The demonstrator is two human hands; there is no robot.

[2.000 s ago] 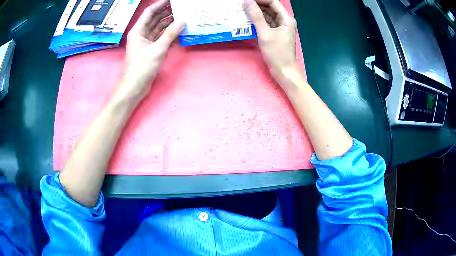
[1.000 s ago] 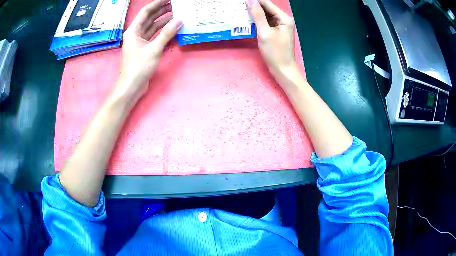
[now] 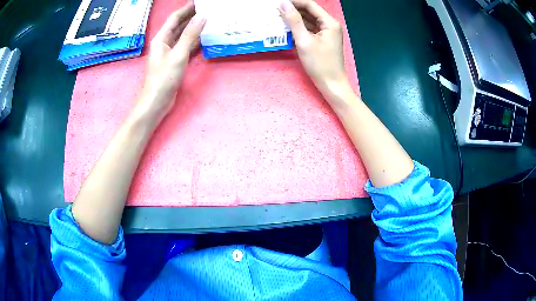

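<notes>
A white and blue printed carton (image 3: 244, 23) is held at the top edge of the view, above the pink-red mat (image 3: 235, 129). Its top is cut off by the picture's edge. Its printed face is blurred, and a barcode shows at its lower right. My left hand (image 3: 175, 50) holds its left side, with the thumb at the near left. My right hand (image 3: 317, 38) holds its right side, with the thumb on the face. I cannot tell whether the carton touches the mat.
A stack of flat cartons (image 3: 109, 44) lies at the upper left, partly on the mat. A digital bench scale (image 3: 491, 76) stands at the right with a white-tagged cable. White pieces (image 3: 7, 79) lie at the far left. Blue cloth shows at the lower left.
The carton and both hands have shifted slightly left, and the carton's print has become blurred. The stack lay slightly differently two seconds ago.
</notes>
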